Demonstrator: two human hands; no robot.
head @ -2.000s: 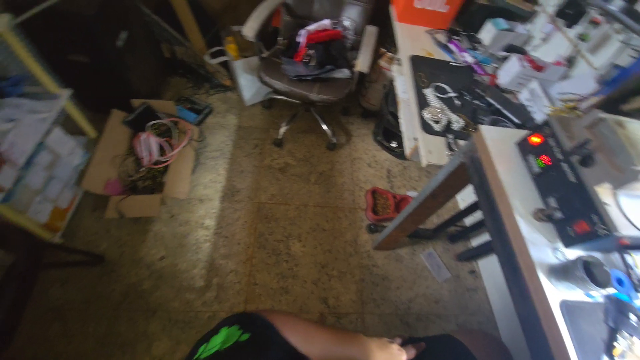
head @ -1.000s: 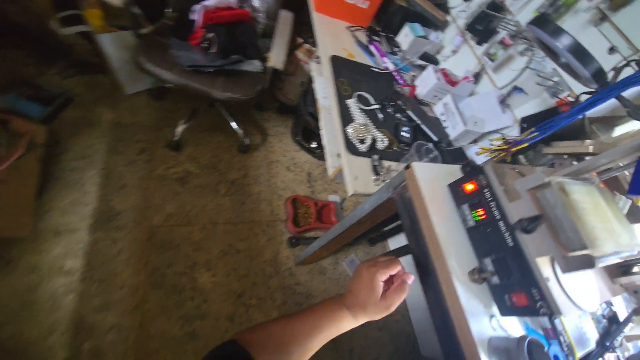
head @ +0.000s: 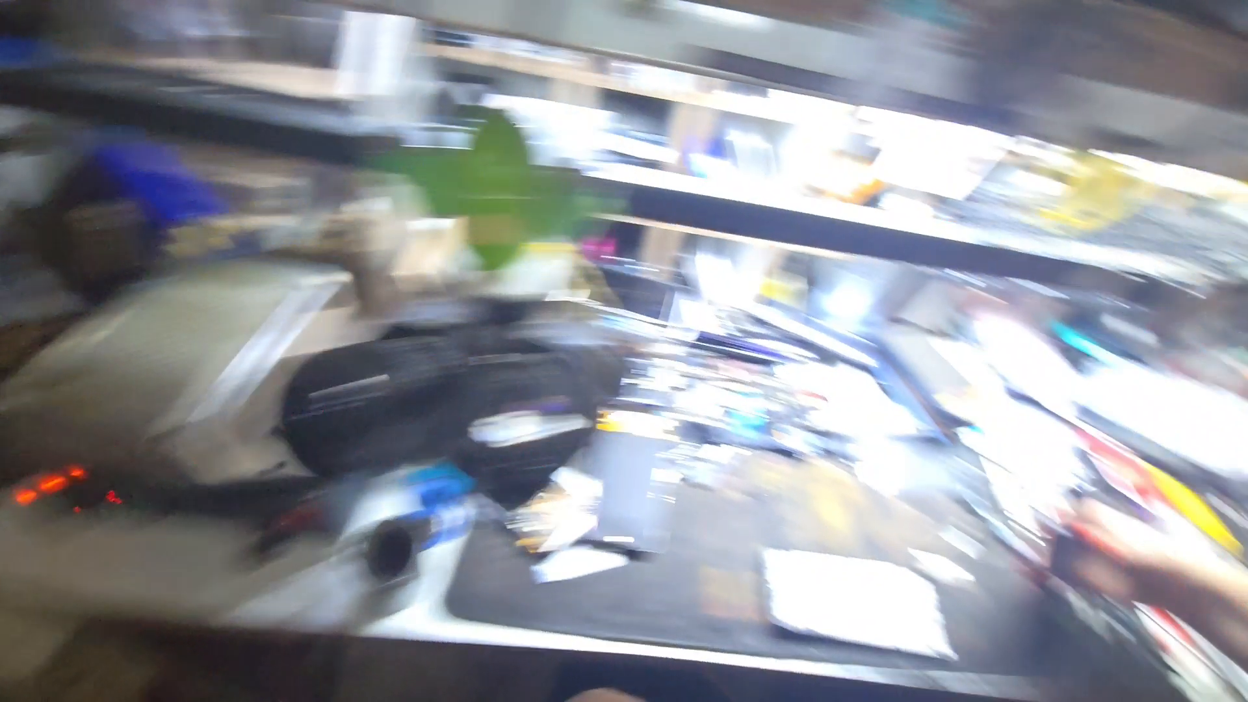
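Observation:
The whole head view is smeared by motion. At the right edge my right hand [head: 1111,546] reaches in over the bench, beside a blurred red and yellow object [head: 1180,497]; whether its fingers hold anything is not clear. A sliver of skin shows at the bottom edge, possibly part of my left hand [head: 604,695]. On the dark work mat [head: 682,595] lie a white flat item [head: 853,600] and a grey rectangular object [head: 629,487]. Left of the mat are a blue and white item [head: 439,497] and a dark round opening [head: 390,551].
Red lights [head: 49,485] glow on a machine at the left. A large black rounded object [head: 439,400] stands behind the mat's left side. Cluttered shelves [head: 829,219] run across the back, with a green shape [head: 497,185] before them. The bench's front edge [head: 546,648] crosses below.
The view has swung from the floor and chair to the workbench. The hand that was at the bench corner one second ago is no longer seen there; a hand now shows at the far right.

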